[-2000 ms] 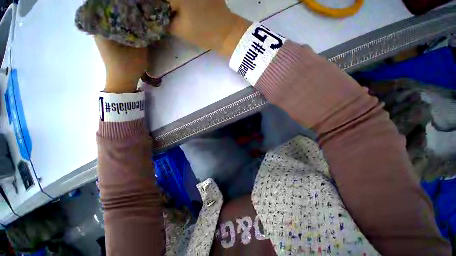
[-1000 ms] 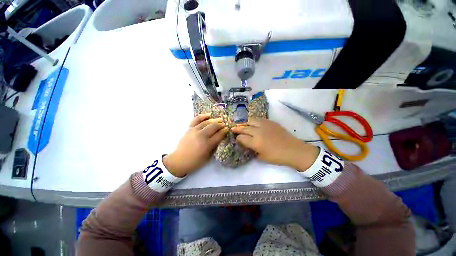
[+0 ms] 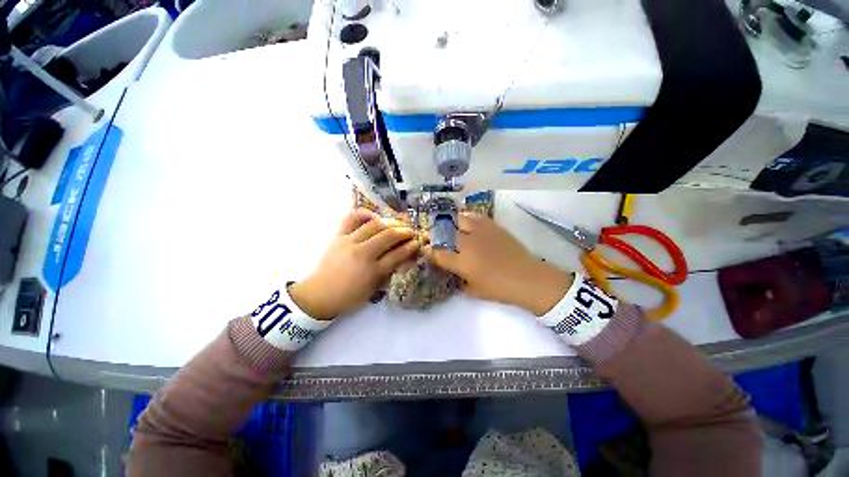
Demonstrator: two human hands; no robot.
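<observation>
A grey-brown flecked tweed piece (image 3: 421,285) lies under the presser foot (image 3: 444,229) of the white sewing machine (image 3: 503,56). Its near end bunches towards me between my wrists. My left hand (image 3: 358,261) presses on the piece left of the foot, fingertips close to the needle area. My right hand (image 3: 498,264) presses on it right of the foot, its fingers partly behind the foot. The fingertips of both hands nearly meet at the foot. The needle tip and the seam cannot be made out.
Scissors with red and yellow-orange handles (image 3: 642,253) lie right of my right hand, blades towards the machine. A dark red case (image 3: 771,294) lies further right. A measuring tape (image 3: 428,382) runs along the front edge. Blue crates (image 3: 596,419) show below the table.
Since one second ago, less of the tweed shows in front of the foot and my hands sit slightly closer to it. Two seconds ago the piece was bunched in my hands, with the machine head out of view.
</observation>
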